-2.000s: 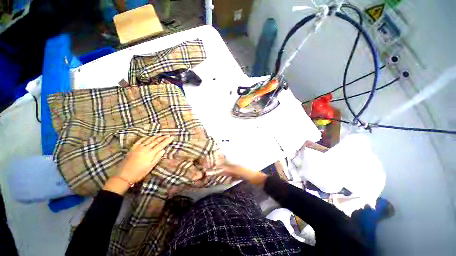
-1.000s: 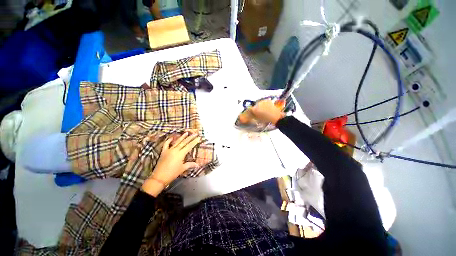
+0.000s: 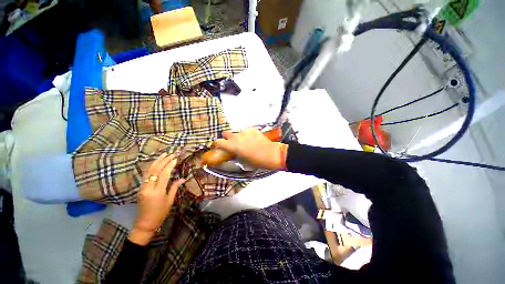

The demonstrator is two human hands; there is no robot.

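Observation:
A tan checked garment (image 3: 166, 119) lies on the white pressing table, partly over a pale blue padded sleeve board (image 3: 49, 176). My right hand (image 3: 252, 148) grips the orange-brown handle of a steam iron (image 3: 235, 167). The iron's metal body is at the garment's right part; its underside contact is hidden. My left hand (image 3: 158, 194) rests on the garment left of the iron, fingers slightly spread; whether it pinches cloth is unclear. More checked cloth (image 3: 105, 247) hangs at the table's near edge.
A blue bar (image 3: 83, 94) crosses the table's left side. A dark hose loop (image 3: 470, 105) hangs at right, tied with white strips. A dark piece (image 3: 224, 86) lies near a checked part at the back. A red object (image 3: 374, 132) and a wooden stool (image 3: 176, 26) stand beyond the table.
My right hand has gone from the cloth to the iron, gripped it and brought it left to the garment. The hose swung along. My left hand has shifted left.

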